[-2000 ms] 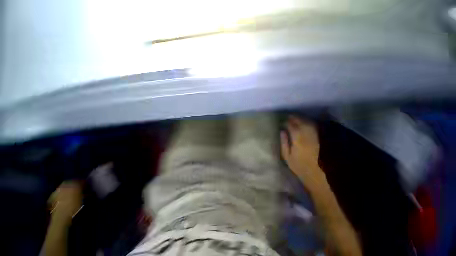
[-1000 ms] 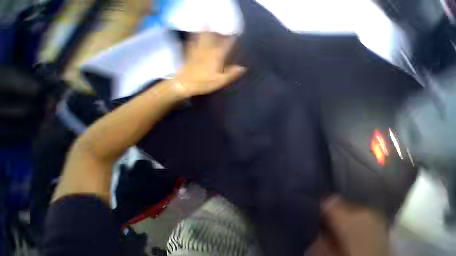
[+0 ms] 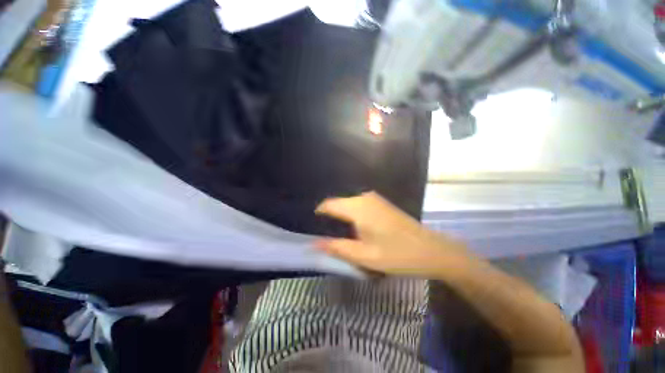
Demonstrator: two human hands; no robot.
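Observation:
A black garment panel (image 3: 328, 146) lies over the table, left of and under the machine head. A long white strip (image 3: 175, 226) runs from the left edge to my right hand, blurred, across the panel's front edge. My right hand (image 3: 383, 233) is at the strip's right end, with thumb and fingertips on it and the index finger stretched over the black cloth. My left hand is out of the picture; only a dark, blurred sliver of arm shows at the lower left edge.
The sewing machine head (image 3: 510, 51) stands at upper right, its presser foot area (image 3: 459, 120) beside the panel. The table's front edge (image 3: 532, 229) runs right. A blue basket (image 3: 609, 291) is at lower right. My striped lap (image 3: 335, 313) is below.
The view has shifted, bringing the machine head in. My left hand has left the picture. My right hand has come to the white strip, which now stretches across the front.

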